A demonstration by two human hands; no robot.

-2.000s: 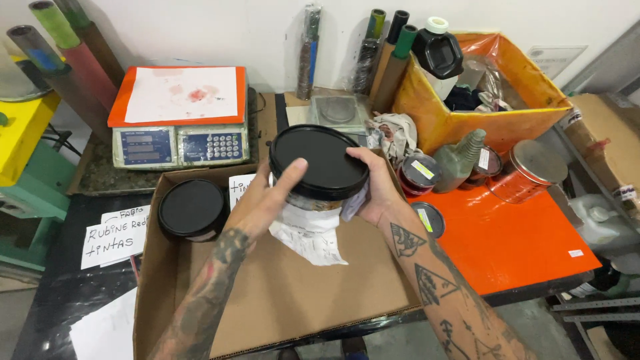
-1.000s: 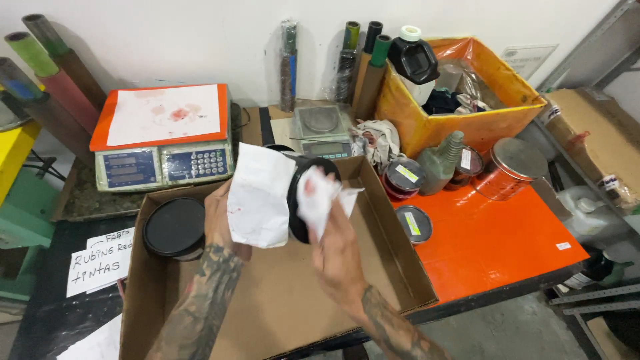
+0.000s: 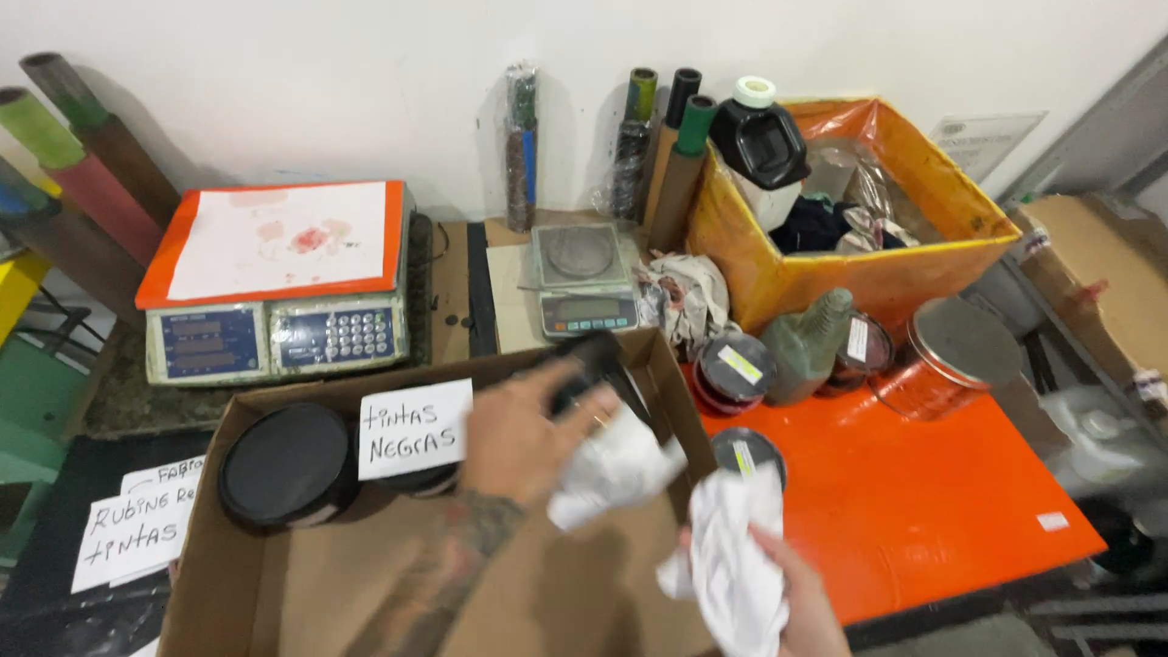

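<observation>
My left hand [image 3: 520, 429], blurred, reaches over the cardboard box [image 3: 196, 557] and holds a black-lidded tub [image 3: 589, 365] near the box's back right corner. White paper [image 3: 611, 461] hangs from that tub. My right hand [image 3: 803, 593] grips a crumpled white cloth or paper [image 3: 739, 557] over the box's right edge. Another black-lidded tub [image 3: 287, 464] stands in the box's back left corner. Beside it, a handwritten white sheet [image 3: 415, 429] covers most of a further black tub [image 3: 420, 479].
Behind the box stand a large scale [image 3: 274, 342] and a small scale [image 3: 589, 310]. A yellow-orange bin [image 3: 876, 274] holds rags and a black jug [image 3: 757, 146]. Jars, a glass bottle [image 3: 808, 347] and a metal can [image 3: 949, 360] are on the orange surface [image 3: 912, 493].
My left hand has moved the tub to the box's back right. My right hand has come away from it to the right with the crumpled white wipe. The handwritten sheet has come into view.
</observation>
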